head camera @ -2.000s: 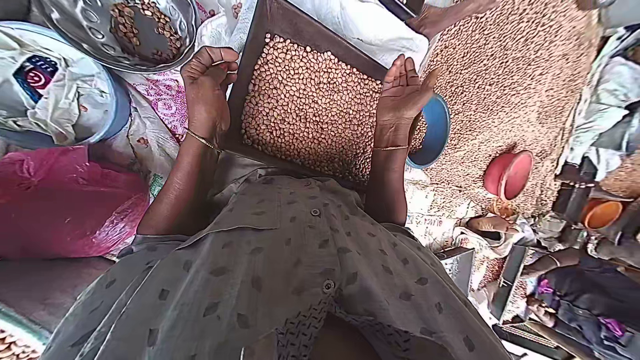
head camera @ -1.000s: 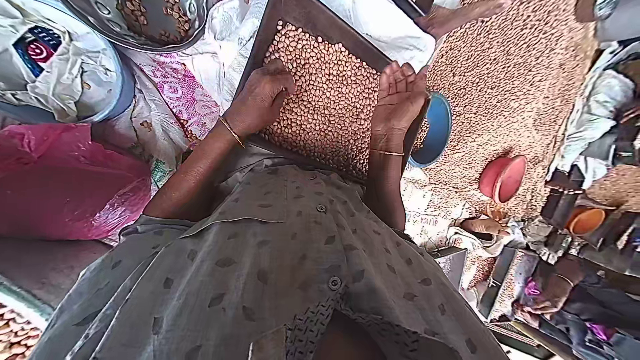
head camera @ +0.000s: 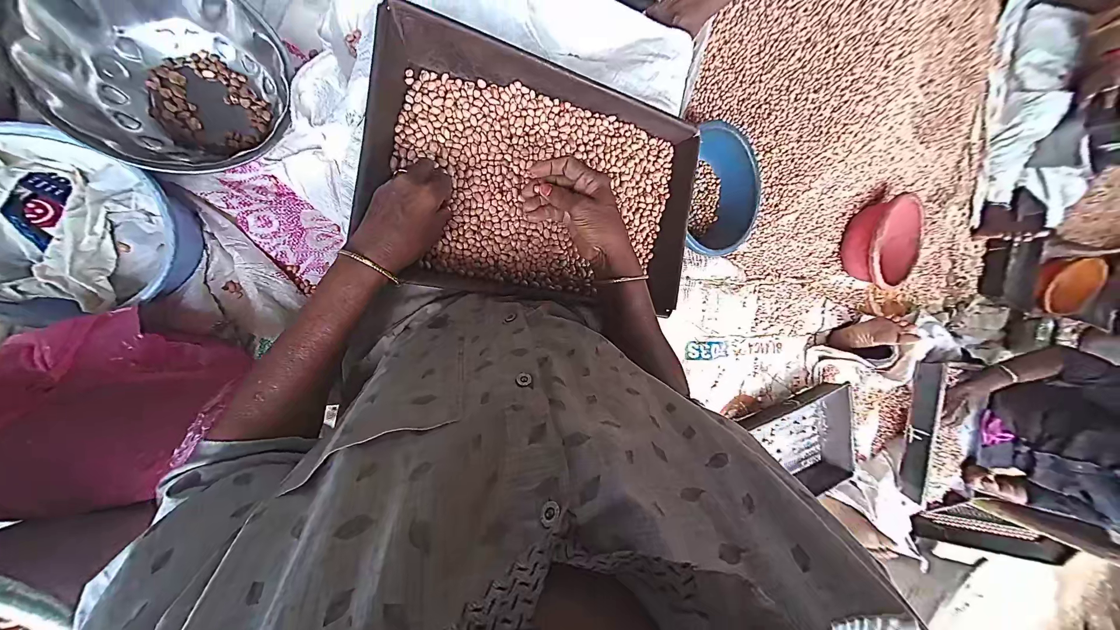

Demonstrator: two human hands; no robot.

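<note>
A dark rectangular tray (head camera: 532, 48) lies tilted across my lap, covered with a layer of small tan nuts or beans (head camera: 516, 149). My left hand (head camera: 407, 210) is over the tray's left side, fingers curled down onto the nuts; whether any are inside them is hidden. Over the right half of the tray is my right hand (head camera: 582, 206), its fingers bent and thumb near the fingertips; I cannot tell if it pinches a nut. A blue bowl (head camera: 739, 188) with some nuts in it stands against the tray's right edge.
A metal basin (head camera: 87, 96) with darker pieces and a blue tub (head camera: 179, 245) holding cloth or bags are at left, above a pink plastic bag (head camera: 105, 411). Nuts spread widely at right around a red bowl (head camera: 884, 241). Another person's hand (head camera: 967, 394) is near other trays at far right.
My right hand has moved left from the tray's right edge, its palm no longer turned up. My left hand, above the tray's left rim two seconds ago, is now down on the nuts.
</note>
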